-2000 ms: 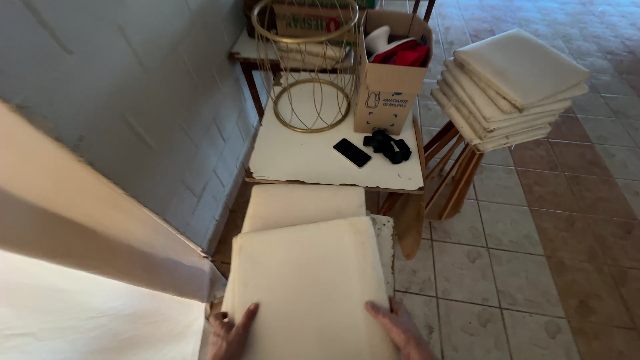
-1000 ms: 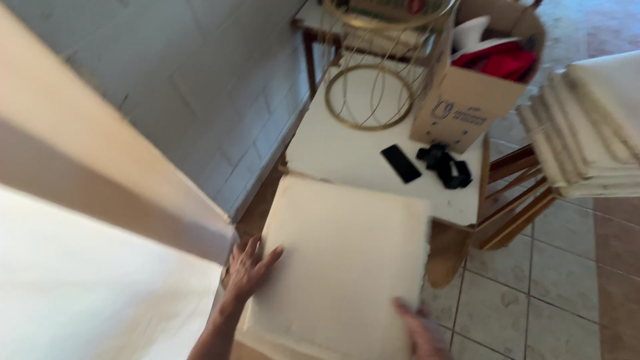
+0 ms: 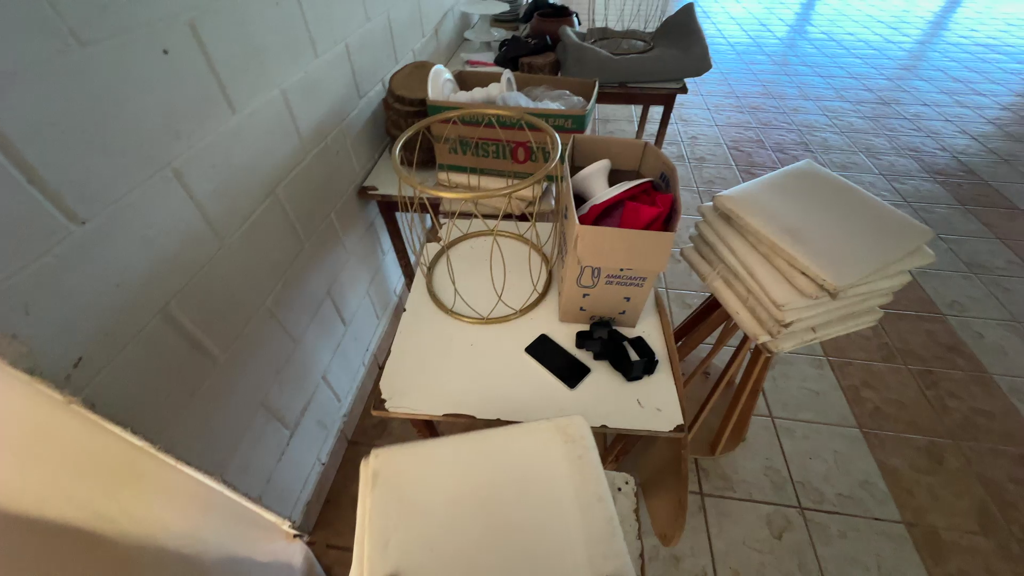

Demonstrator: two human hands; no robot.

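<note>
Neither of my hands shows in the head view now. At the bottom centre lies a stack of square, cream-coloured padded panels (image 3: 488, 504), its near end cut off by the frame. Just beyond it stands a white-topped table (image 3: 456, 384) with chipped edges. On that table are a black smartphone (image 3: 558, 361), a black strap with buckles (image 3: 617, 350), a gold wire-frame stand (image 3: 494, 192) with round rims, and an open cardboard box (image 3: 606, 276) holding red and white things. To the right, another stack of cream padded panels (image 3: 820, 228) rests on a wooden support (image 3: 732, 400).
A white block wall (image 3: 200, 240) runs along the left, with a pale cloth-like surface (image 3: 136, 496) at lower left. Farther back are a printed carton (image 3: 500, 152) with white items, wood slices (image 3: 410, 100) and a grey cloth (image 3: 640, 56) on another table. Tiled floor (image 3: 840, 480) lies to the right.
Both hands, on the near panel stack in the earlier frames, have gone out of view. The view has shifted upward, showing more of the far tables.
</note>
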